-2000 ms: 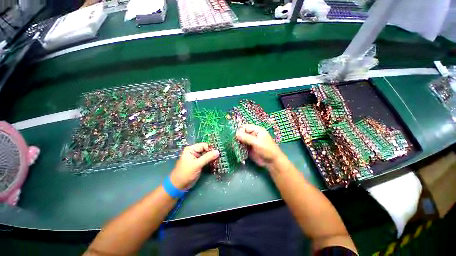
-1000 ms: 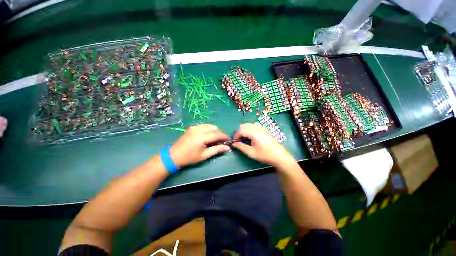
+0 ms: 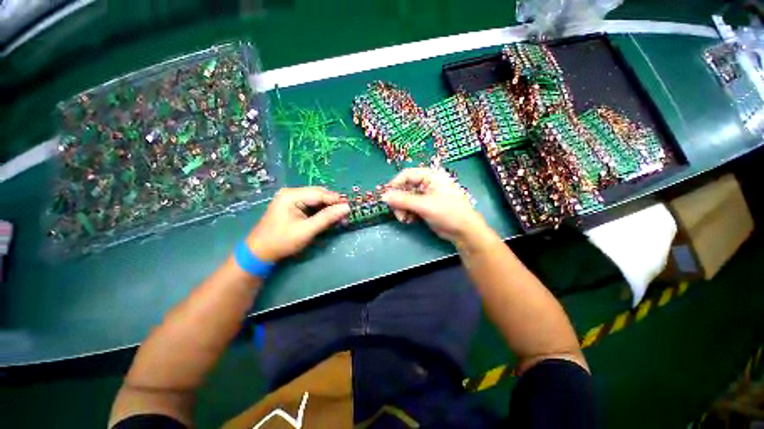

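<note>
A green PCB panel strip (image 3: 369, 209) with coppery parts is held level between both hands over the green bench, near its front edge. My left hand (image 3: 297, 219), with a blue wrist strap (image 3: 252, 259), pinches its left end. My right hand (image 3: 431, 201) pinches its right end; the fingers hide that end. Bare green break-off rails (image 3: 310, 138) lie loose behind my left hand. Stacked PCB panels (image 3: 456, 126) lie behind and right of my right hand. A pale-faced panel strip (image 3: 461, 186) is partly hidden behind my right hand.
A clear blister tray (image 3: 159, 151) full of single boards is at left. A black tray (image 3: 677, 152) under panels is at right, with a clear plastic bag (image 3: 565, 15) behind it. Pale crumbs lie in front of the hands. A cardboard box (image 3: 712, 218) stands below the bench at right.
A strip now spans both hands, where one second ago the fingertips met around something small and dark. The left hand has moved left. The view has also shifted.
</note>
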